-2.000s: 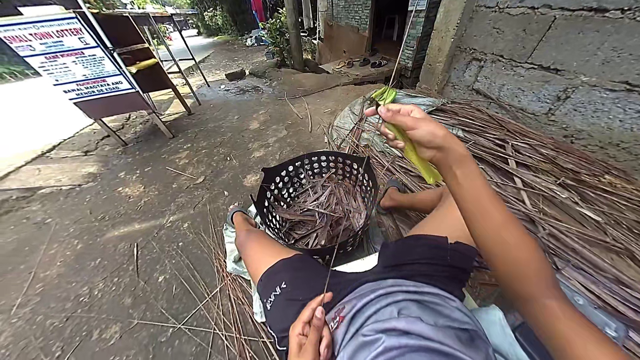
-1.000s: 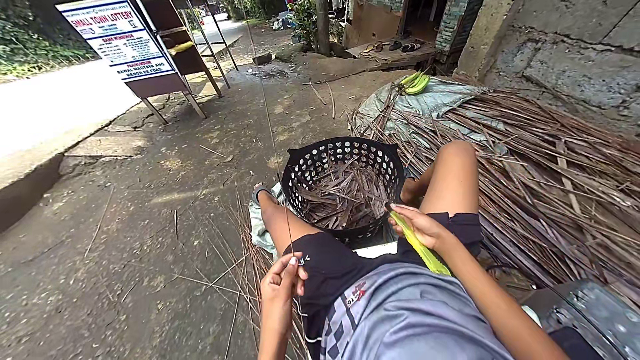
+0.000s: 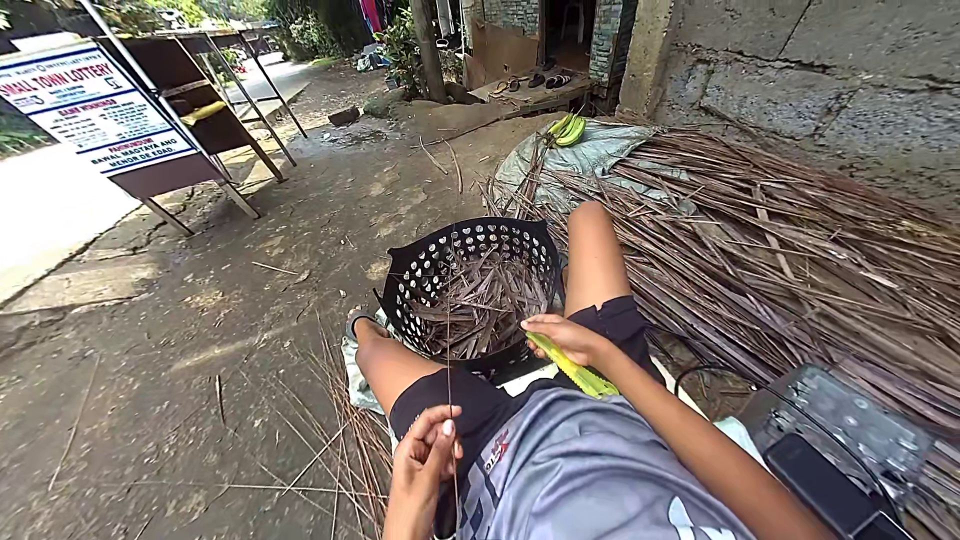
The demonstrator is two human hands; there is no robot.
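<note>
My left hand (image 3: pixel 429 450) pinches a thin brown palm-leaf midrib (image 3: pixel 449 322), which stands upright in front of the basket. In my right hand (image 3: pixel 566 337) is the yellow-green handle of a knife or cutter (image 3: pixel 581 373), held over my right thigh; its blade cannot be made out. Between my legs sits a black perforated plastic basket (image 3: pixel 409 289) with dry brown leaf strips (image 3: pixel 487 300) inside. Loose thin midribs (image 3: pixel 349 442) lie on the ground beside my left leg.
A large pile of dry palm leaves (image 3: pixel 780 247) lies at the right, with green bananas (image 3: pixel 568 130) on a plastic sack (image 3: pixel 585 161) at its far end. A black phone (image 3: pixel 821 480) is at the lower right. A signboard (image 3: pixel 101 105) stands at the upper left, a block wall (image 3: pixel 810 82) upper right.
My right hand has come down from its raised place above the leaf pile to beside the basket, still holding the yellow-green tool. My left hand keeps hold of a thin midrib.
</note>
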